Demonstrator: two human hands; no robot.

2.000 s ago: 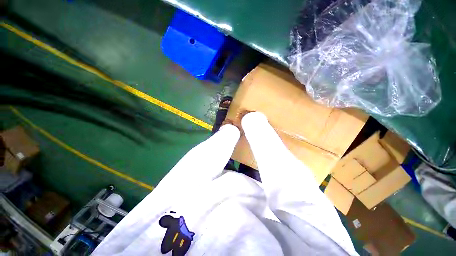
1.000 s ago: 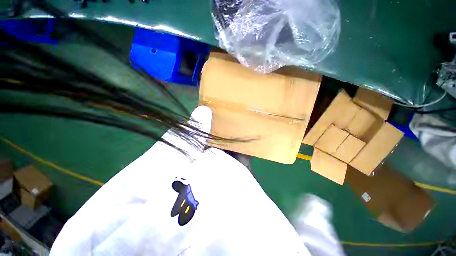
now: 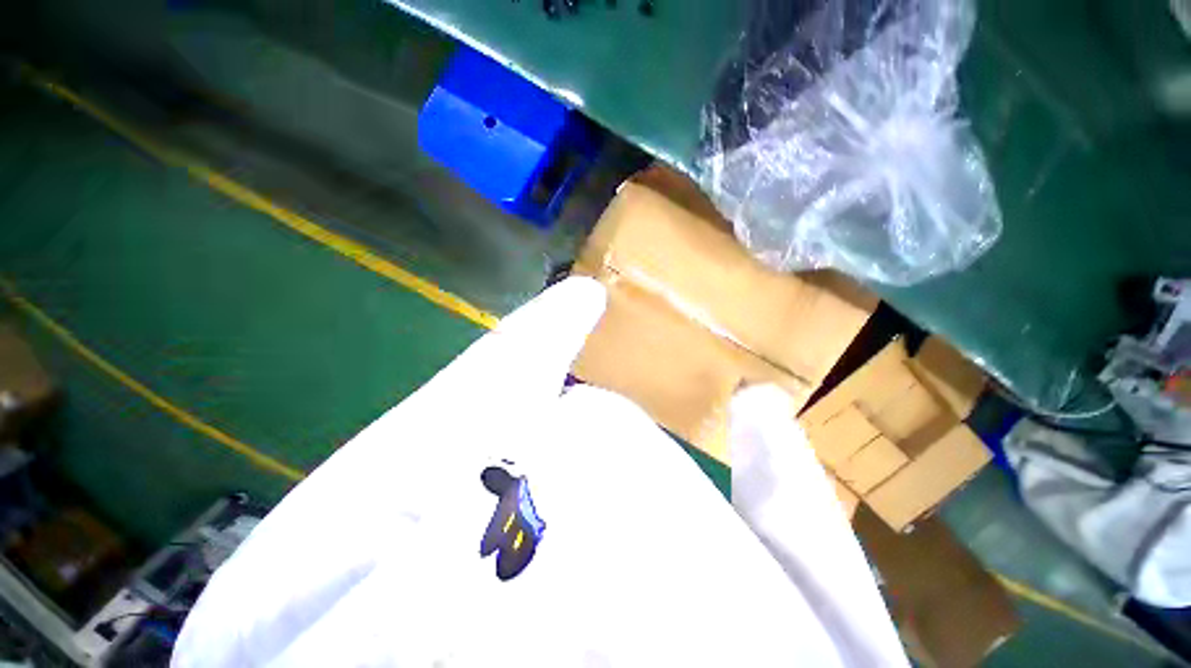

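Note:
A large brown carton [image 3: 731,307] stands beside the green work surface, its top panels meeting at a pale lengthwise seam. My left white sleeve ends at the carton's near left edge, and my left hand [image 3: 609,275] barely shows against the cardboard. My right white sleeve ends over the near right part of the carton, and only a small blurred bit of my right hand [image 3: 746,386] shows there. Fingers and any grip cannot be made out. A crinkled clear bag [image 3: 862,170] with dark contents hangs over the work surface's edge, partly above the carton.
The green work surface [image 3: 1071,196] runs along the upper right, with small black parts [image 3: 562,7] at the top edge. A blue stool [image 3: 496,131] stands left of the carton, a smaller open carton [image 3: 901,431] right. A white-clothed person [image 3: 1091,489] is partly visible at far right.
The view has turned again, so the carton appears tilted. My right sleeve has moved from away over the floor to the carton's near right part. My left sleeve remains at the carton's left side.

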